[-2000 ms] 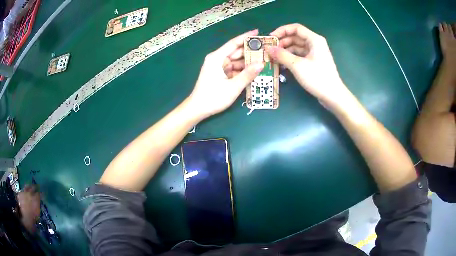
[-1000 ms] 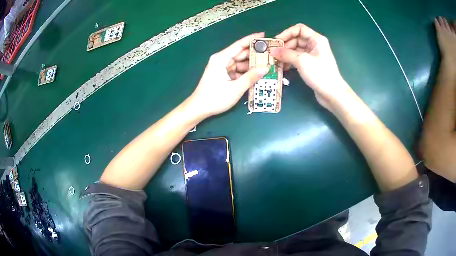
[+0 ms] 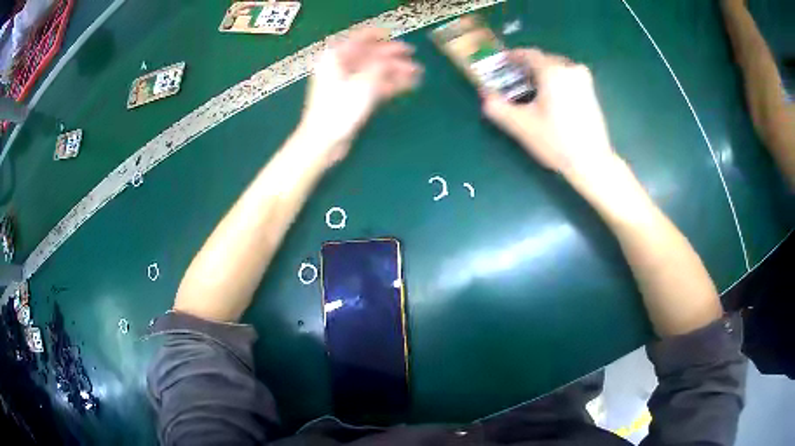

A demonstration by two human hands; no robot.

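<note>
My right hand [image 3: 553,109] holds a handset housing [image 3: 479,57] by its white keypad end, tilted with the far end up and to the left; it is blurred. The green patch shows at its middle. My left hand [image 3: 362,74] is off the housing, to its left, with fingers apart and blurred, and holds nothing that I can see. Below lie a white ring [image 3: 336,218] and curved white scraps [image 3: 438,187] on the green surface.
A dark smartphone [image 3: 364,327] lies near me, with another ring [image 3: 308,273] at its left. More housings [image 3: 157,84] lie beyond the pale strip [image 3: 218,97]. A black heap [image 3: 65,357] is at far left. Another person's arm [image 3: 758,78] is at right.
My left hand has let go of the housing and moved left. My right hand has shifted its grip to the keypad end and tilted it. The housings beyond the strip have shifted left and down.
</note>
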